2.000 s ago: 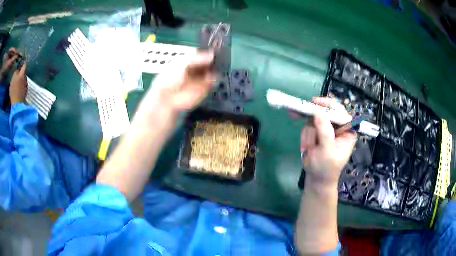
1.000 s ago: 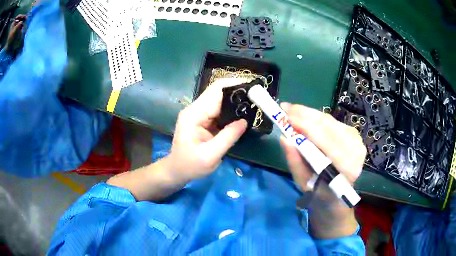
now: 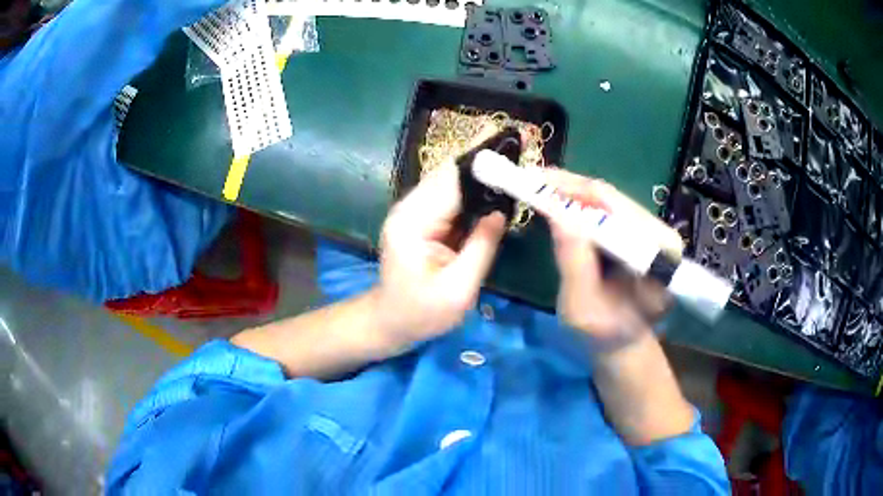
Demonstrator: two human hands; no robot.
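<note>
My left hand holds a black lens cover between thumb and fingers, over the near part of the ring box. My right hand grips a white paint marker; the marker's left end lies at the lens cover. The marker and fingers hide part of the cover, and the picture is blurred there. The black ring box, heaped with thin gold rings, sits on the green bench just behind my hands. Flat black lens covers lie beyond the box.
A glossy black blister tray with black plates and gold rings stands at right. White dotted sheets, a clear bag and yellow tape are at upper left. A blue-sleeved person sits at left. A white strip crosses the top.
Two seconds ago my hands were apart, the left blurred beyond the box. Since one second ago they still hold cover and marker together, the marker lies flatter, and the bench view has shifted slightly.
</note>
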